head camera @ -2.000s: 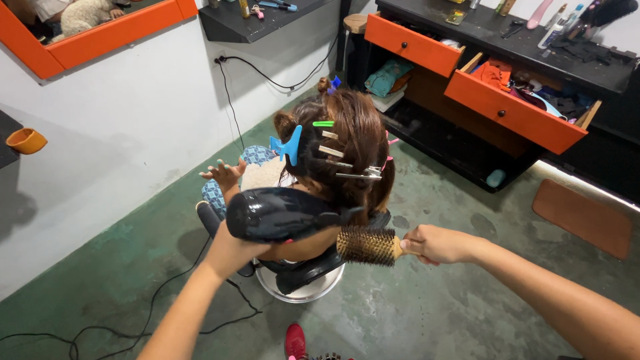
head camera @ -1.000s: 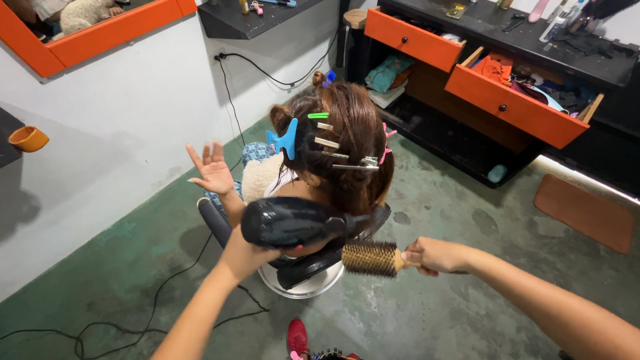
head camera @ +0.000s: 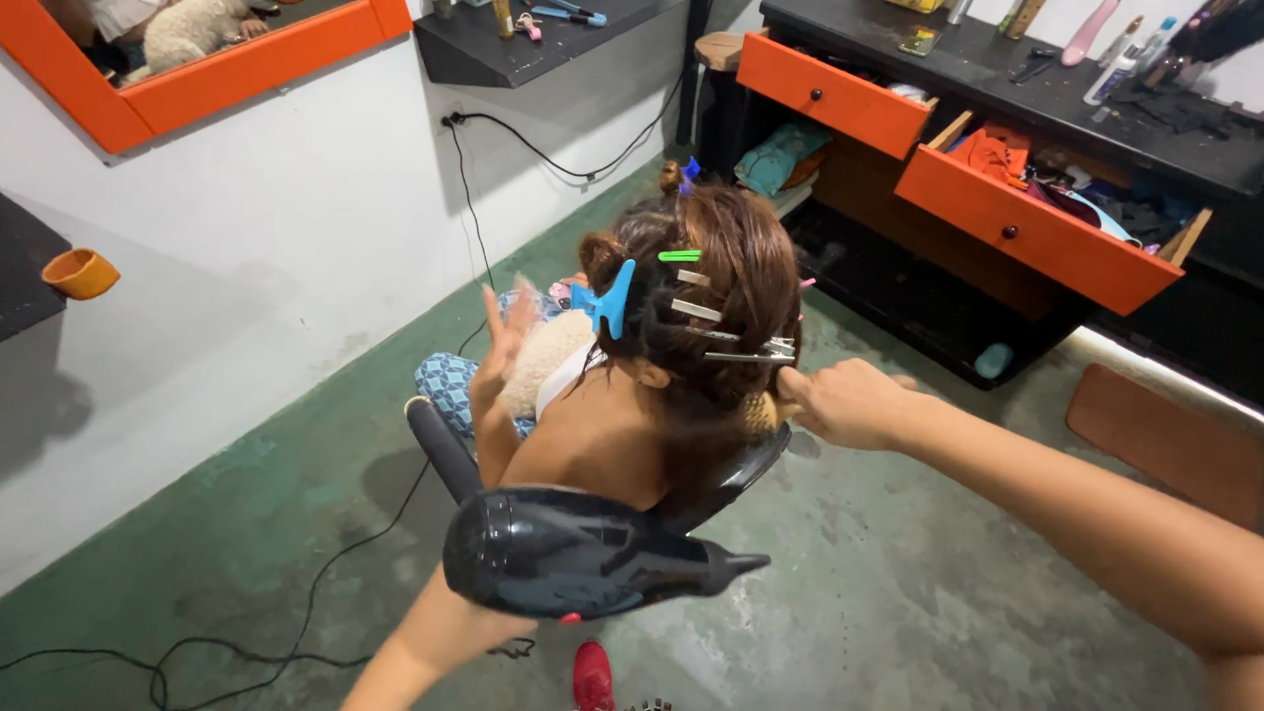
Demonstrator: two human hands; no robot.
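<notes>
My left hand (head camera: 459,622) grips a black hair dryer (head camera: 583,553) whose nozzle points right, below the seated person's back. Held in my right hand (head camera: 849,403) is a round hairbrush (head camera: 762,410), its barrel mostly hidden in the hair at the back of the head. The person's brown hair (head camera: 736,232) is sectioned with a blue claw clip (head camera: 616,299), a green clip (head camera: 679,257), several metal clips (head camera: 696,310) and a dark blue clip (head camera: 689,175) on top.
The person sits in a black chair (head camera: 439,444), one hand (head camera: 509,341) raised, a curly-haired dog (head camera: 548,360) in the lap. Two orange drawers (head camera: 1047,232) stand open at right. A power cord (head camera: 316,602) trails over the floor at left. A brown mat (head camera: 1165,434) lies right.
My right hand has brought the brush from below the head up into the hair. The dryer has moved down, away from the head. The seated person's hand has risen since the earliest frame.
</notes>
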